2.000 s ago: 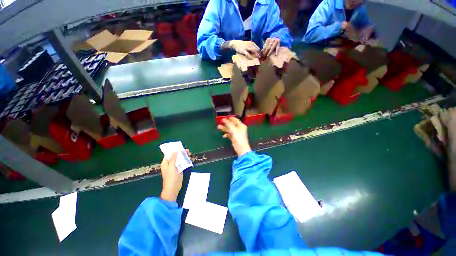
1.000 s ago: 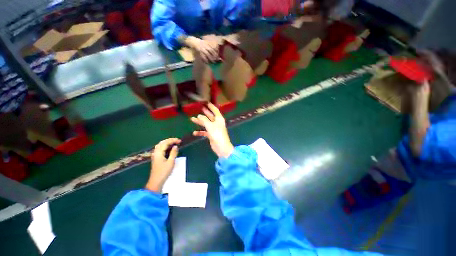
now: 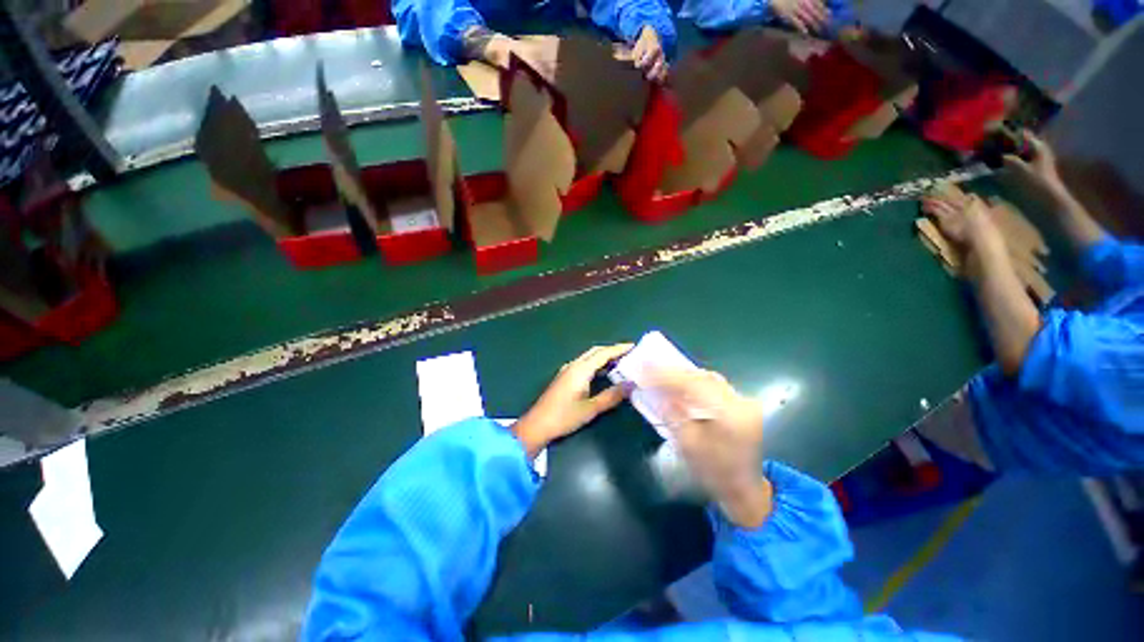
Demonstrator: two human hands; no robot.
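White leaflets [image 3: 652, 361] are between my hands over the green worktop. My left hand [image 3: 577, 399] is at their left edge, thumb and index finger curved; whether it grips them is unclear. My right hand [image 3: 718, 433] is blurred and covers their right part, fingers closed on them. Another white leaflet [image 3: 449, 386] lies by my left forearm, and a piece under it is mostly hidden by the sleeve. Red boxes with raised brown flaps stand beyond the rail, including one with a pale piece inside [image 3: 408, 236] and one with bare brown inside [image 3: 504, 251].
A chipped rail [image 3: 527, 291] separates the worktop from the green conveyor. White leaflets [image 3: 65, 508] lie at far left. At right, a person's hands [image 3: 972, 226] are at brown cardboard [image 3: 1014, 238]. Other workers' hands [image 3: 646, 53] are opposite, behind the boxes. A brown carton is at upper left.
My hands have moved from the conveyor rail down to the worktop leaflets on the right, which are shifted towards my left hand. The view has turned, and the row of red boxes stands differently against it.
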